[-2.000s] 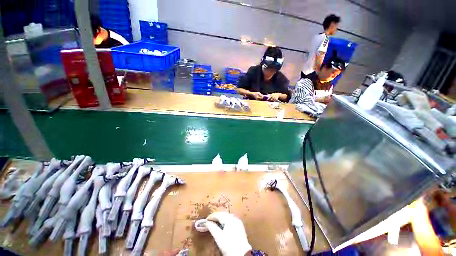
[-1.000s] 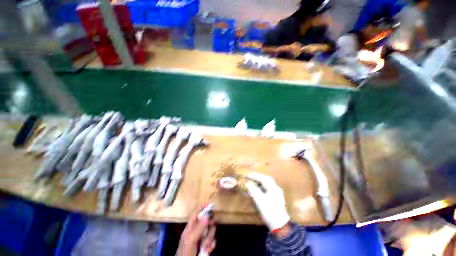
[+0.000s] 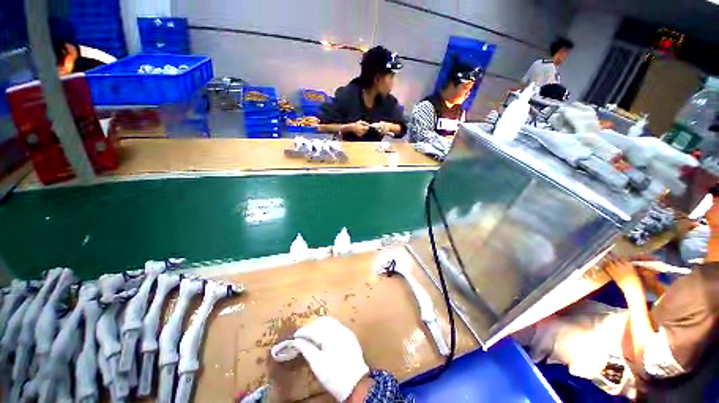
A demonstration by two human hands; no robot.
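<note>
My right hand (image 3: 327,358), in a white knit glove, lies low over the brown pad (image 3: 260,334). Its fingertips are at a small white oval ring or dish (image 3: 284,353); I cannot tell whether they grip anything. The end of a grey-white piece (image 3: 254,395) shows at the bottom edge. My left hand is not clearly visible there, cut off by the edge. Many long pale grey limb-shaped pieces (image 3: 175,330) lie in a pile at left. One more (image 3: 420,303) lies at right. Small brown specks (image 3: 296,319) cover part of the pad.
Two small white nozzle bottles (image 3: 341,242) stand at the green belt's (image 3: 197,216) near edge. A black cable (image 3: 440,291) hangs before a shiny metal-sided box (image 3: 520,236) at right. A blue bin (image 3: 489,378) is below. A person's arm (image 3: 631,295) is at far right.
The view tipped down, then rose again and turned right. My bare left hand, seen a second ago with a grey-white piece, has dropped out at the bottom. My right hand's fingertips are back at the ring.
</note>
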